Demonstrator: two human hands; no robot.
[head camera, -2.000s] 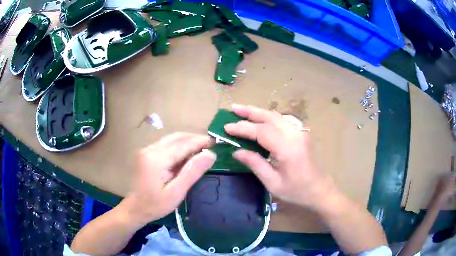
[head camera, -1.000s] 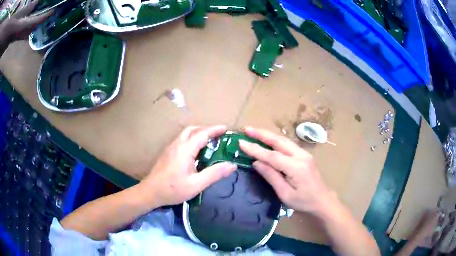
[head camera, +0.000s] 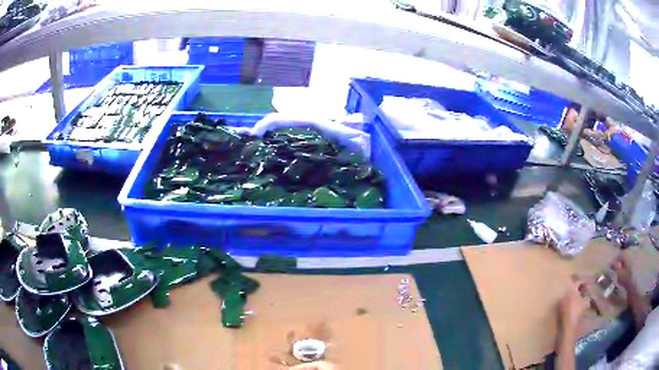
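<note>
The view is raised, and the housing I held earlier is out of the picture. A skin-toned sliver of my right hand (head camera: 312, 366) shows at the bottom edge, just below the small white cup (head camera: 309, 350); what it holds cannot be seen. My left hand is not in view. Loose glossy green panels (head camera: 233, 307) lie in a pile left of centre, below the bin. Several green housings with silver rims (head camera: 115, 290) are grouped at the far left. A small pale bit (head camera: 172, 366), possibly the scrap, is cut by the bottom edge.
A large blue bin (head camera: 271, 230) of green panels stands behind the cardboard (head camera: 376, 318), with more blue crates behind. Small silver fittings (head camera: 406, 293) lie right of centre. A white bottle (head camera: 483, 231) and clear bag (head camera: 560, 222) are farther right. Another person's hands (head camera: 578, 303) work at right.
The view has swung up from the work to the bins and shelf. My left hand and the housing have left the picture, and my right hand is almost fully cut off.
</note>
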